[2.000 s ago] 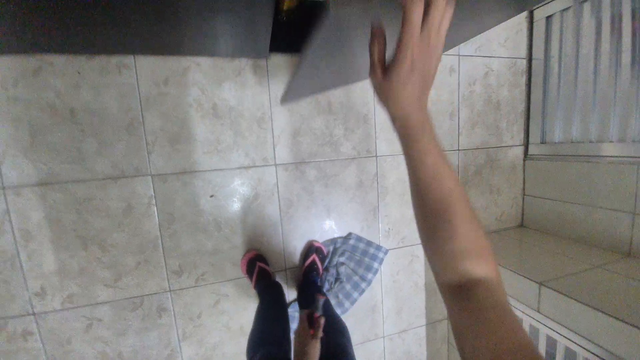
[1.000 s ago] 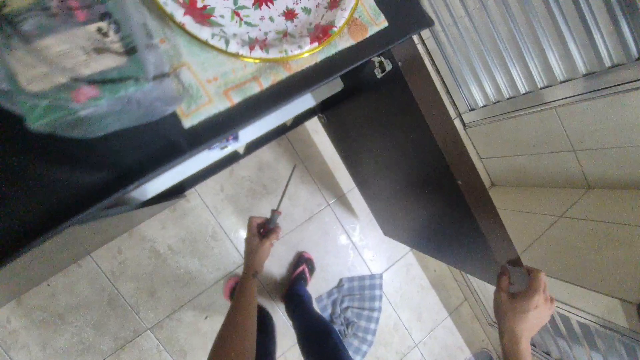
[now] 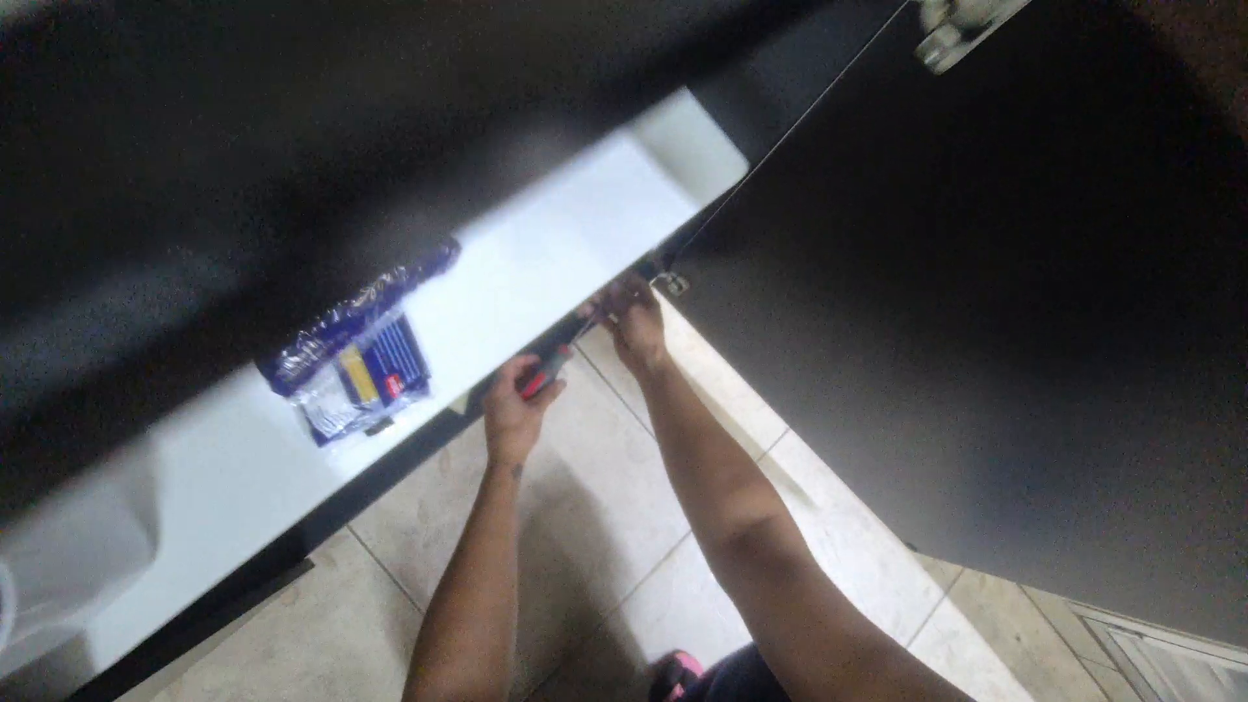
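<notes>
My left hand (image 3: 519, 400) is closed around the red and black handle of a screwdriver (image 3: 548, 370), whose thin shaft points up and right. At the front edge of a white cabinet shelf (image 3: 556, 263), my right hand (image 3: 629, 317) is near the shaft's tip, its fingers bent against the dark edge; whether they pinch anything cannot be made out. Just right of that hand is a metal hinge (image 3: 671, 283). The dark cabinet door (image 3: 955, 322) stands open on the right, with another metal hinge (image 3: 960, 29) at its top.
A blue and clear plastic package (image 3: 361, 361) lies on the shelf. A translucent white container (image 3: 78, 546) stands at its left end. Below are the tiled floor (image 3: 585, 546) and a pink and black sandal (image 3: 678, 673). A slatted metal panel (image 3: 1170, 663) shows at lower right.
My right hand has let go of the door's outer edge and moved to the shelf edge beside the hinge. My left hand has brought the screwdriver up there. The view is now closer to the cabinet interior.
</notes>
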